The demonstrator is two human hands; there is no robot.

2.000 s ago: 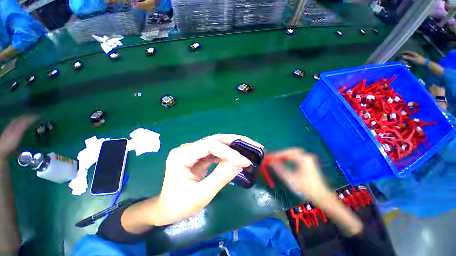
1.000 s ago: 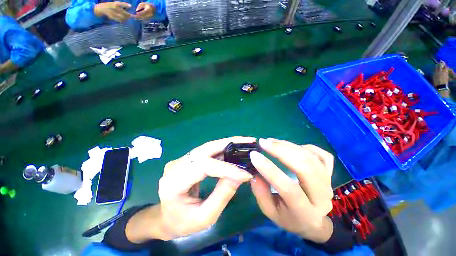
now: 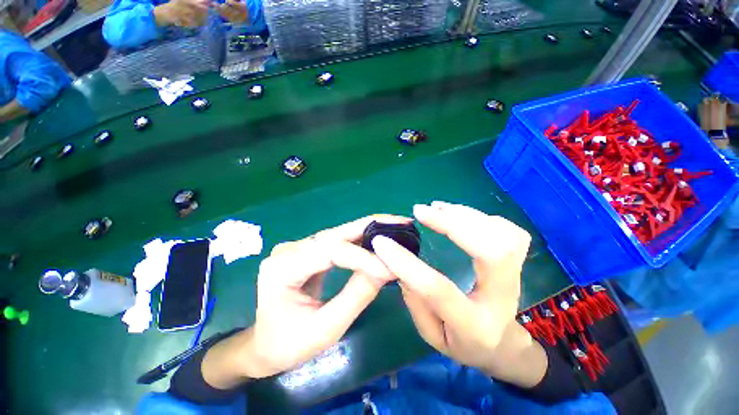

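Observation:
A small black watch housing with rounded edges is held above the green bench in the middle of the view. My left hand grips its left side between thumb and fingers. My right hand is at its right side; one fingertip presses on the front face and the thumb or another finger is below. The right index finger is raised off the unit. The fingers cover much of the housing, and its inside cannot be seen.
A blue bin of red clamps stands right, above a black tray with red clamps. Left are a phone, white bottle, wipes and pen. Units lie on the green belt; a person's hands are beyond.
The red clamp seen earlier in my right hand is gone from it. My right hand came to the housing, then its upper finger lifted off. The belt units shifted slightly right.

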